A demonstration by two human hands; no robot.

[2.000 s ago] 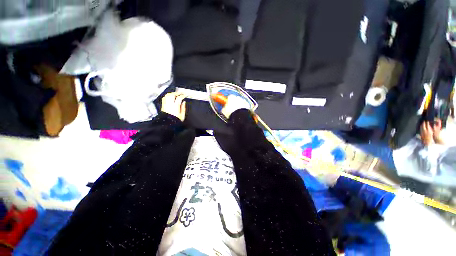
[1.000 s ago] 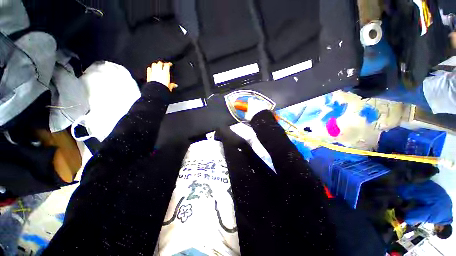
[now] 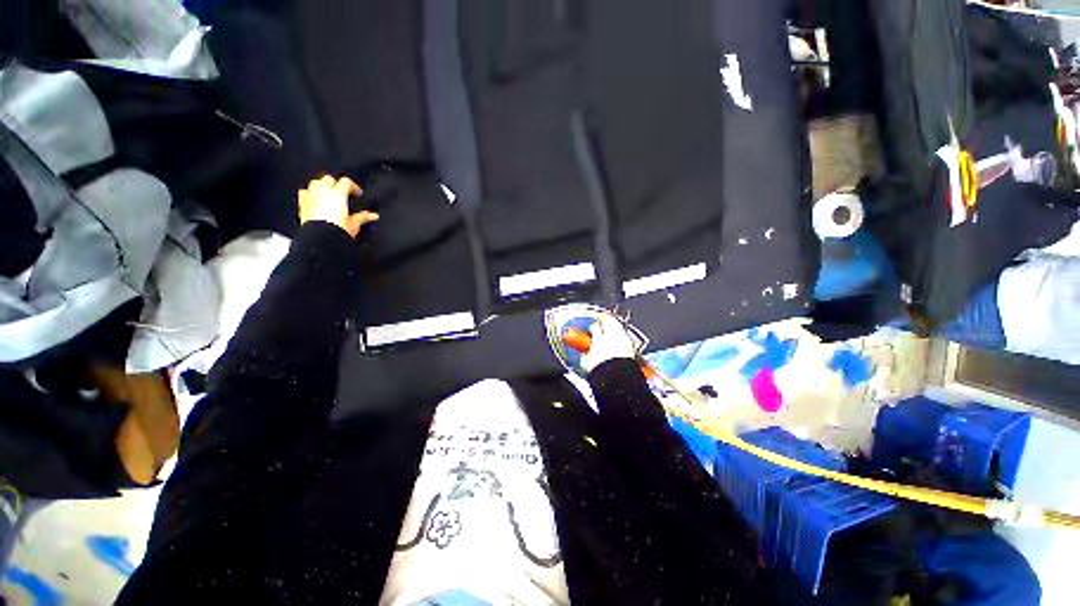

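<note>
My right hand (image 3: 609, 343) holds the steam iron (image 3: 578, 336) by its orange handle at the front edge of the black table, below the white strips. My left hand (image 3: 333, 204) lies with fingers spread on the upper left of a dark garment panel (image 3: 409, 255). Three dark panels lie side by side. One white strip (image 3: 419, 330) is at the left panel's near end, another (image 3: 546, 281) at the middle one and a third (image 3: 664, 281) at the right one. The iron touches none of the strips. Its underside is hidden.
Grey garment parts (image 3: 130, 225) and a partly hidden white bundle (image 3: 243, 278) are at left, above a brown item (image 3: 147, 426). A yellow hose (image 3: 829, 476) trails right over blue baskets (image 3: 805, 503). A white roll (image 3: 839, 216) and yellow-orange-handled scissors (image 3: 966, 180) are at right.
The view has shifted. My left hand has gone from the left strip, where it was two seconds ago, up onto the panel. The iron has moved off that strip to the right and nearer me.
</note>
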